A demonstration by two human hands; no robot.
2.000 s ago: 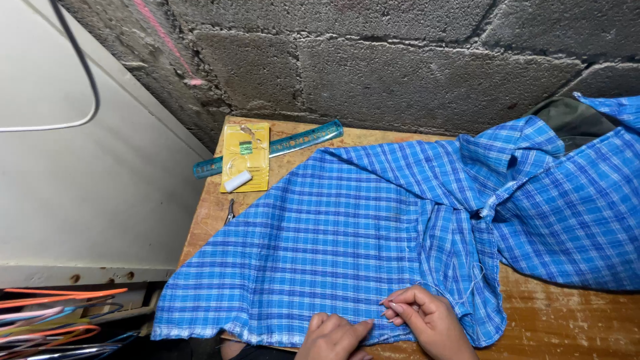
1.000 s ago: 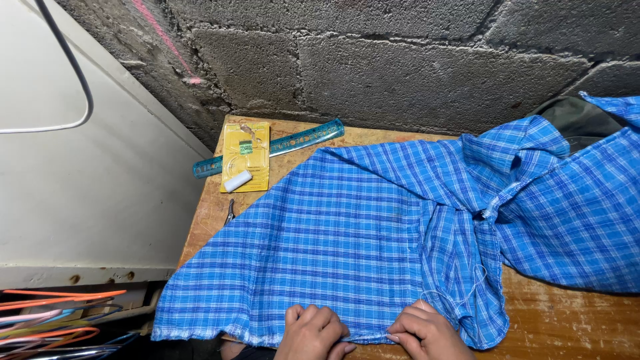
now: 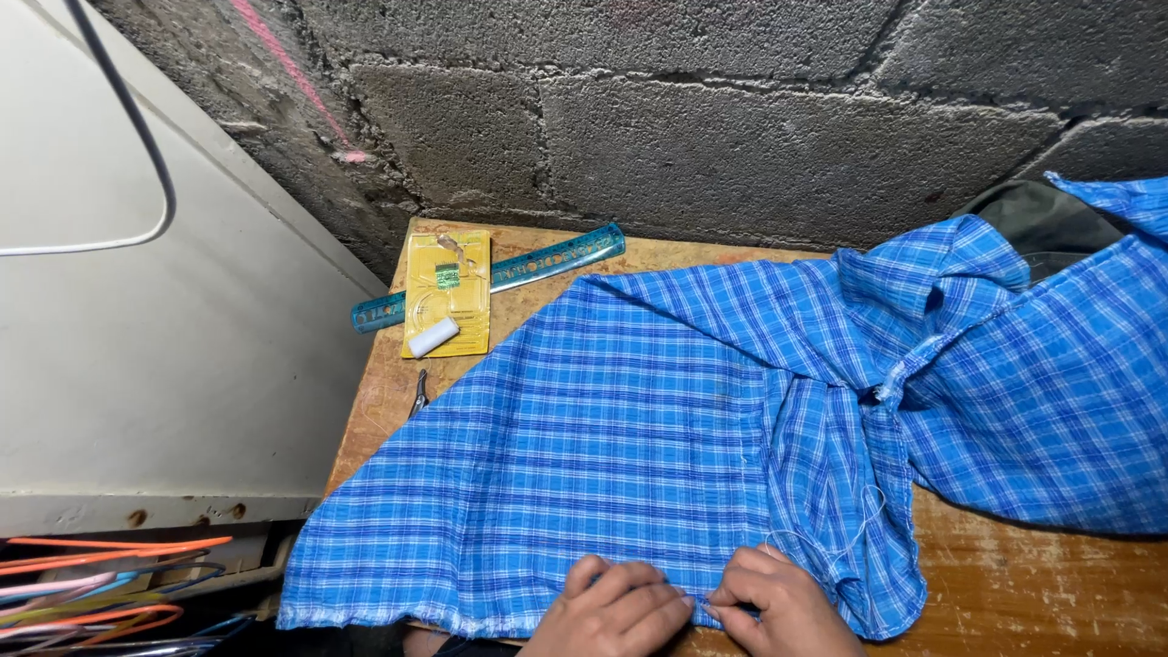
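A blue plaid cloth (image 3: 630, 438) with frayed edges lies across the wooden table. My left hand (image 3: 611, 610) grips its near edge, fingers curled over the fabric. Close beside it on the right, my right hand (image 3: 780, 602) pinches the same edge between thumb and fingertips; whether a needle is in that pinch cannot be told. A loose white thread (image 3: 853, 543) loops over the cloth just above my right hand. A white thread spool (image 3: 434, 338) rests on a yellow needle packet (image 3: 447, 301), which lies over a teal plastic ruler (image 3: 557, 257).
Dark-handled small scissors or snips (image 3: 419, 392) lie partly under the cloth. A gray block wall (image 3: 730, 155) stands behind the wooden table (image 3: 1049, 584). At the left are a white panel (image 3: 182, 347) and several colored hangers (image 3: 100, 593). Dark green fabric (image 3: 1040, 228) lies at the back right.
My left hand has moved right along the cloth's near edge, nearer to my right hand than one second ago. The spool, packet and ruler have stayed put.
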